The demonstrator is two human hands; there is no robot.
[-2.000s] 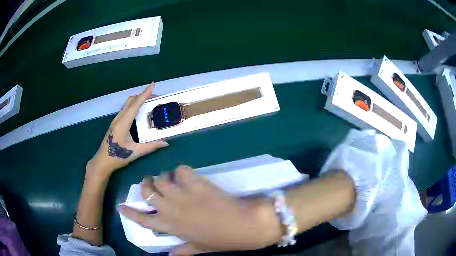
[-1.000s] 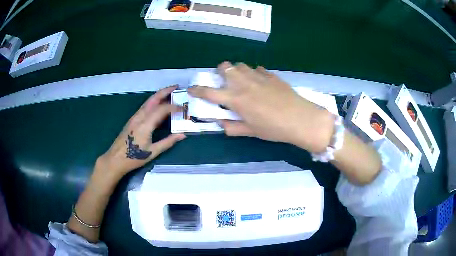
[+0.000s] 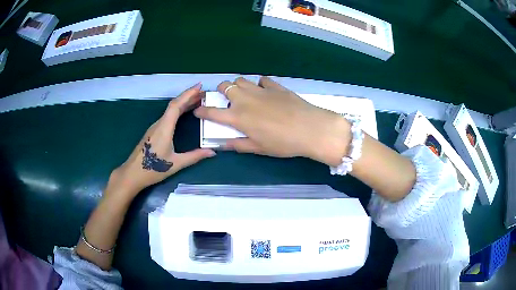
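An open watch box (image 3: pixel 362 107) lies lengthwise beside the pale rail, with a white card over it; the watch is hidden. My right hand (image 3: pixel 271 119) lies over the box's left and middle part, fingers pressing on the white card. My left hand (image 3: pixel 164 141) is at the box's left end, thumb and fingers spread around that end. Nearest me lies a stack of white window cards (image 3: pixel 305 232) with a dark square cut-out, QR code and blue bar.
Beyond the rail (image 3: pixel 130 85), printed retail boxes (image 3: pixel 96 38) lie on the green belt (image 3: pixel 203 39). Two more retail boxes (image 3: pixel 475 153) lie slanted at the right, beside my right forearm. A blue stool (image 3: pixel 489 260) shows at the lower right.
The open watch box with its watch showing is now covered by the white card. My right hand has moved from the card stack onto the box. The belt boxes have shifted right.
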